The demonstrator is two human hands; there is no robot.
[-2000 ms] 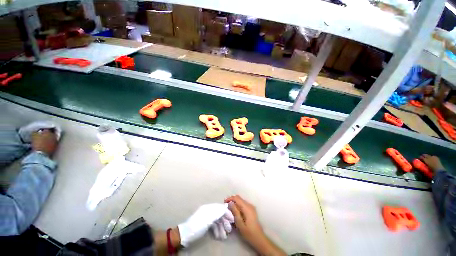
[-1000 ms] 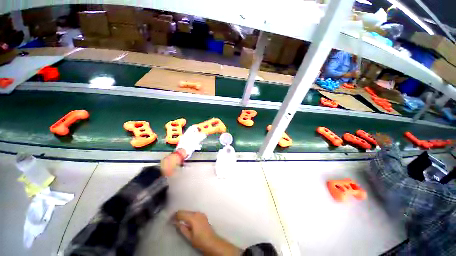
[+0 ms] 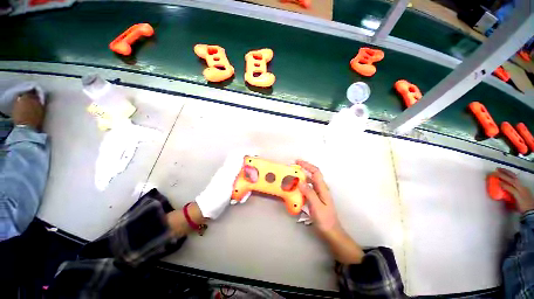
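Observation:
An orange controller shell point(image 3: 270, 177) is held up above the pale bench, its round openings facing me and its two handles pointing down. My left hand point(image 3: 221, 188), in a white glove, grips its left end. My bare right hand point(image 3: 319, 201) grips its right end. A small white scrap, perhaps a wiping cloth point(image 3: 305, 218), shows under the right fingers.
Several orange shells lie on the green conveyor belt point(image 3: 170, 61) beyond. A white bottle point(image 3: 348, 121) with its lid open stands by the metal post point(image 3: 462, 76). Left are another bottle point(image 3: 111, 99), a white rag point(image 3: 120, 153) and a neighbour's arm point(image 3: 26, 169). At right, a neighbour's hand point(image 3: 515, 190) holds a shell.
My gloved left hand has come back from the belt with a shell, and my right hand now holds it too. The view has tilted down. The shell on the right bench is now under a neighbour's hand.

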